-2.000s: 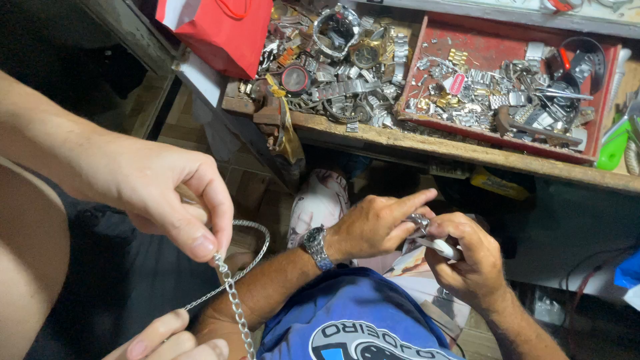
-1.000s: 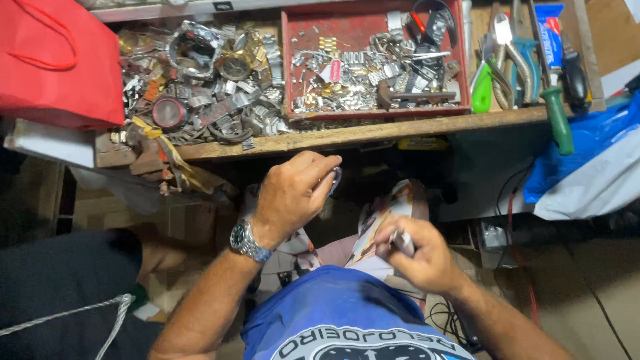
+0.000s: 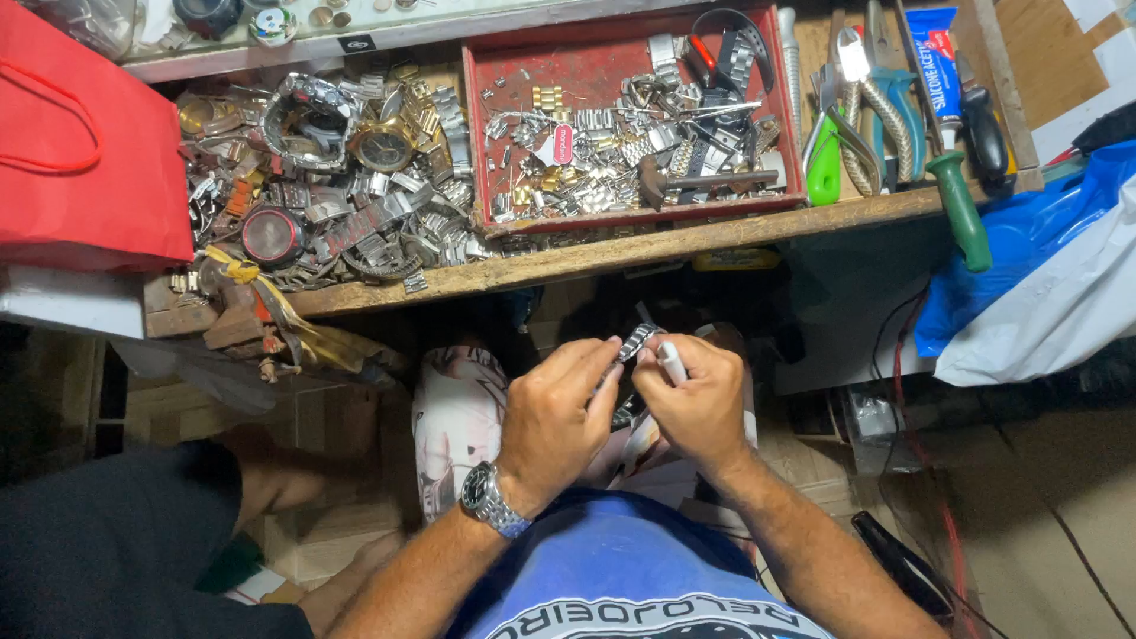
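Note:
My left hand [image 3: 557, 422], with a steel wristwatch [image 3: 484, 494] on its wrist, pinches one side of a metal watch bracelet [image 3: 637, 341] above my lap. On the other side of the bracelet is my right hand [image 3: 697, 390], closed around a small tool with a white handle [image 3: 672, 363]; its thumb and finger are at the links. The working end of the tool is hidden by the fingers. Part of the bracelet hangs below, between the two hands, mostly covered.
An open wooden drawer [image 3: 550, 269] holds piled watches and bracelets, a red tray [image 3: 635, 27] with links and a small hammer [image 3: 701, 180], pliers [image 3: 863, 115] and a green-handled tool [image 3: 961, 213]. A red paper bag [image 3: 89, 151] is at left. Another person's leg [image 3: 133, 541] is at lower left.
My hands were apart a second ago and are now together at the bracelet. The other person's hands and the chain from the earlier frames are out of view. The view has shifted.

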